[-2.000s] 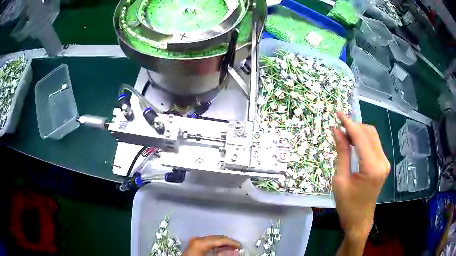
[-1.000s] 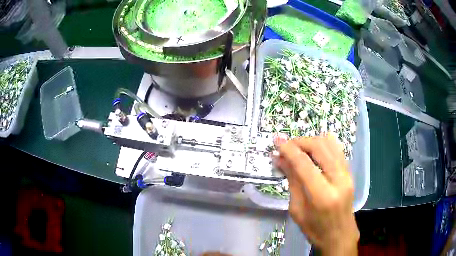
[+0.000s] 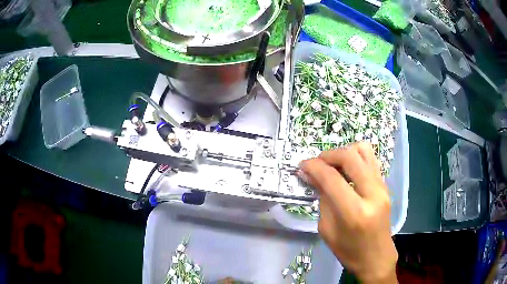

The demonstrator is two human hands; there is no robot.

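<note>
My right hand is at the right end of the machine, thumb and forefinger pinched together at the silver assembly nest. A small pale bit shows at the fingertips, seemingly a stemmed workpiece, mostly hidden by the fingers. Of my left hand only a sliver shows at the bottom edge, over the near work tray; its fingers and anything in them are out of the picture. The horizontal push rod lies left of the nest. Two small piles of white-headed, green-stemmed parts lie in the near tray.
The bulk parts tub, heaped with parts, stands right of the machine, partly behind my right hand. The vibratory bowl feeder stands above, its feeder track running to the nest. A small clear box stands left. Clear boxes stand at right.
My right hand has moved from over the bulk tub left to the nest and has stayed there since the middle frame. My left hand has dropped almost out of the picture at the bottom.
</note>
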